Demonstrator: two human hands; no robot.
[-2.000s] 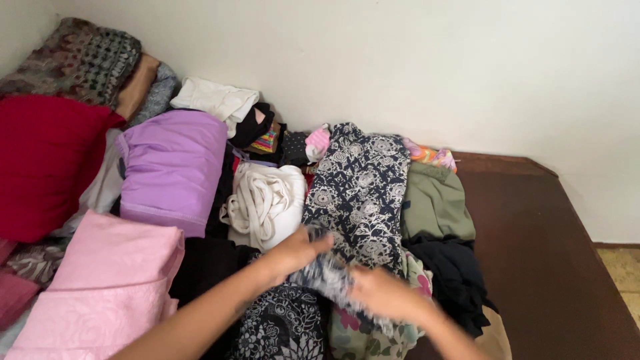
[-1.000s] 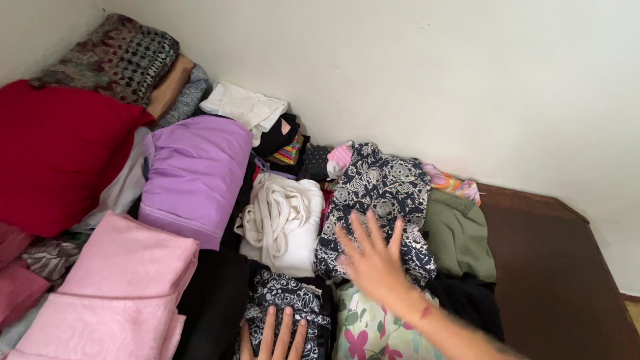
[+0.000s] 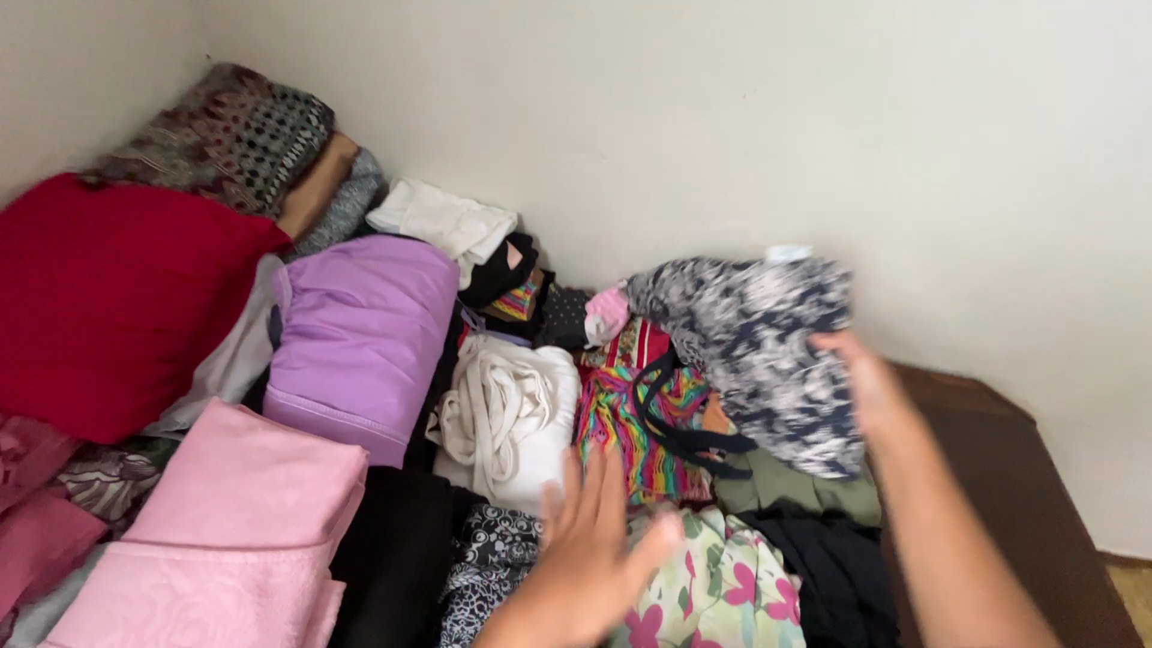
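My right hand [image 3: 855, 387] grips the right edge of a navy and white patterned garment [image 3: 756, 342], lifted and tilted over the stacks, with a dark strap [image 3: 675, 432] trailing from its lower left. Beneath the strap a multicoloured striped cloth [image 3: 621, 432] shows. My left hand [image 3: 594, 549], blurred, hovers with spread fingers over the front stacks and holds nothing. Near its fingertips are the folded white garment with coiled straps [image 3: 504, 414] and the floral garment [image 3: 720, 576]. A black and white patterned cloth [image 3: 495, 549] lies partly behind the left hand.
Folded lilac fabric [image 3: 360, 333], pink towels [image 3: 243, 504], a red cloth bundle [image 3: 117, 297] and a patterned bundle [image 3: 234, 135] fill the left. Olive [image 3: 801, 486] and black [image 3: 837, 558] garments lie at right on a brown surface [image 3: 990, 486], by a pale wall [image 3: 720, 108].
The navy and white patterned garment, flat on the stack earlier, is now raised in my right hand. The multicoloured striped cloth has come into sight. My left hand has moved right.
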